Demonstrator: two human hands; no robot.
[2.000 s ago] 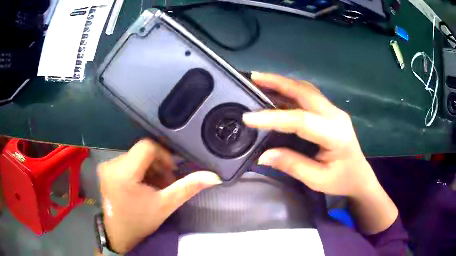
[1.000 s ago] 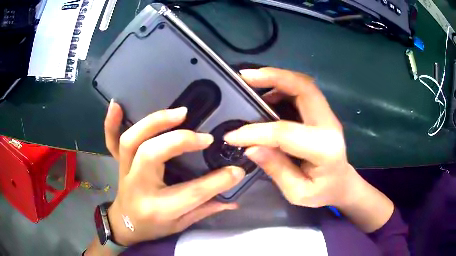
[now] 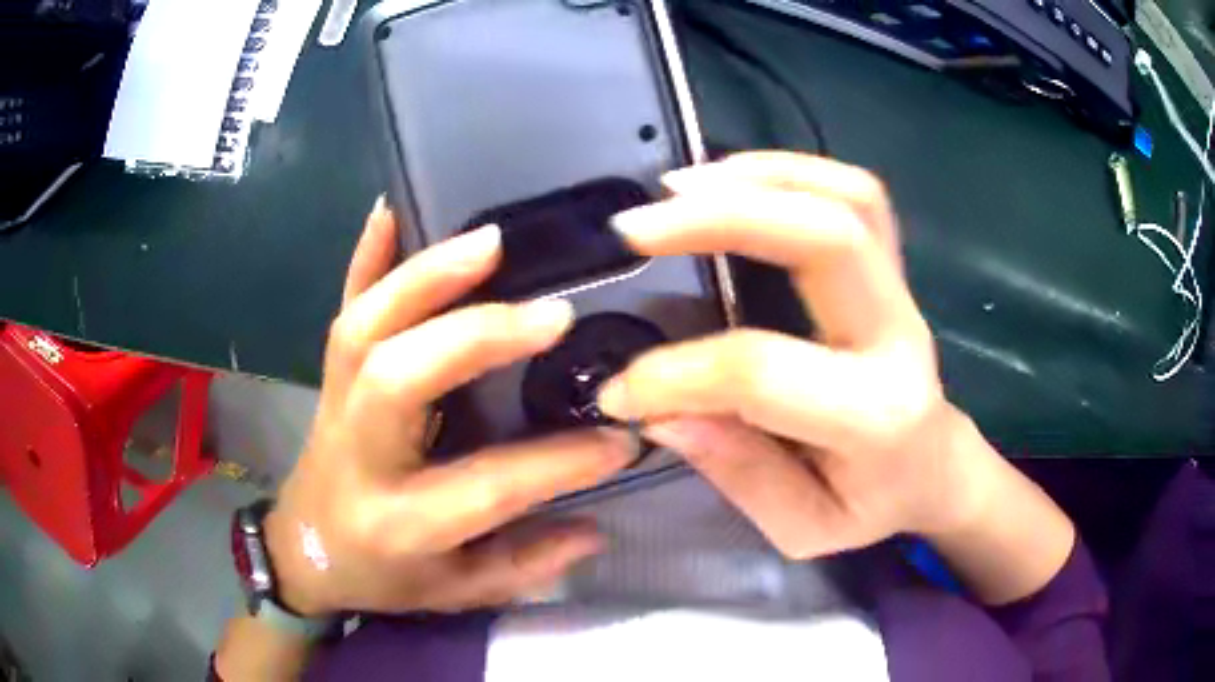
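Note:
A grey-black media player unit [image 3: 533, 120] is held back side up, with its far end pointing away from me. Its black oval recess [image 3: 566, 240] and round speaker [image 3: 576, 366] face up. My left hand [image 3: 413, 440] grips the unit's left side and near end, with its fingers across the back. My right hand [image 3: 813, 360] is over the right side, with thumb and index finger pinched together at the speaker. Whether something small is between them cannot be told. The other fingers of my right hand reach toward the oval recess.
A dark green bench mat [image 3: 986, 267] lies below. White label sheets [image 3: 200, 80] are at the upper left, dark units beside them. Another player [image 3: 1013, 40] is at the upper right, near USB sticks [image 3: 1123, 193] and a white cable [image 3: 1179, 287]. A red stool [image 3: 80, 453] stands lower left.
The unit has turned clockwise to lie more upright in view. My left hand has moved from the near edge onto the back. My right thumb and index finger have come together at the speaker.

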